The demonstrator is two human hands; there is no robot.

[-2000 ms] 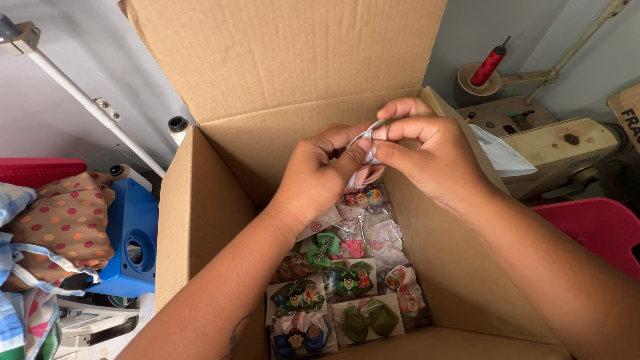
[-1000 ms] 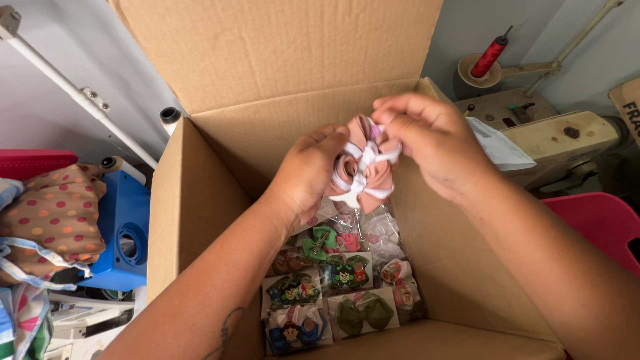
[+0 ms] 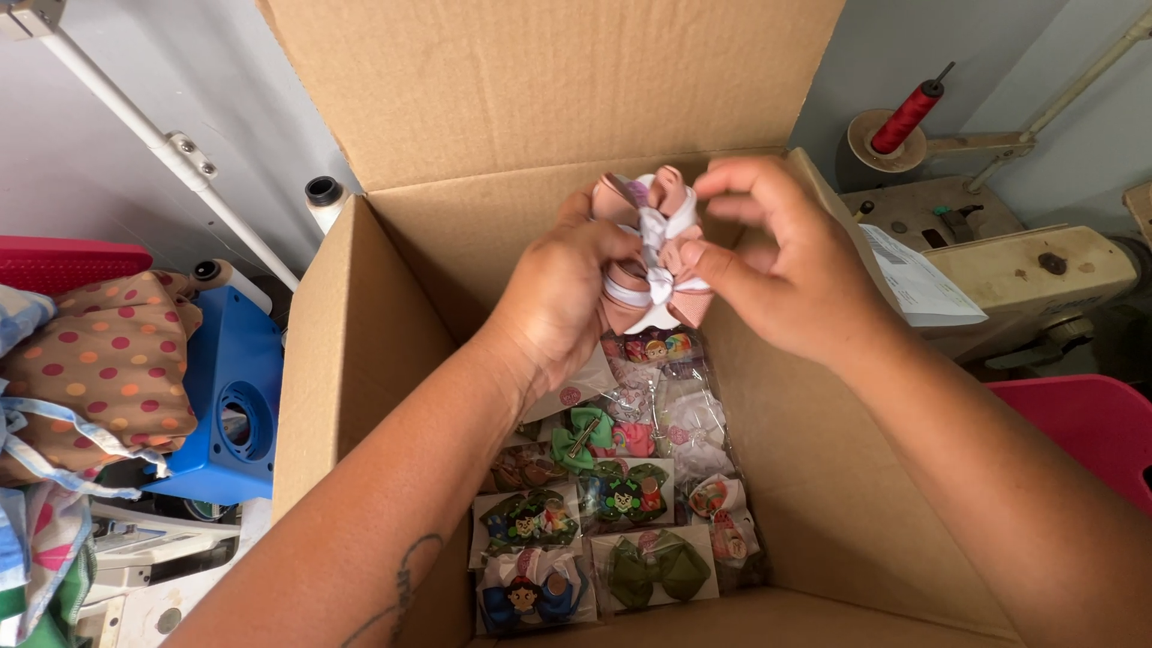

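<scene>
My left hand [image 3: 562,279] grips a pair of pink and white ribbon hair bows [image 3: 661,256] on a white card, above an opened cardboard box [image 3: 774,450]. My right hand [image 3: 778,261] is at the right side of the bows, its thumb against the pink ribbon and its other fingers raised apart. On the box floor below lie several bows in clear packets, among them an olive green bow [image 3: 659,569], a blue bow with a doll face [image 3: 531,598], dark green bows with faces [image 3: 627,493] and a bright green bow [image 3: 582,439].
Left of the box are a blue plastic part [image 3: 236,396], a polka-dot cloth [image 3: 108,369] and a white metal pole [image 3: 126,108]. To the right stand a sewing machine [image 3: 1035,279], a red thread spool [image 3: 907,117], a paper [image 3: 927,283] and a red plastic bin [image 3: 1071,441].
The bows, mostly hidden between both hands two seconds ago, now face the view. My right-hand fingers have moved off the top edge and spread beside them.
</scene>
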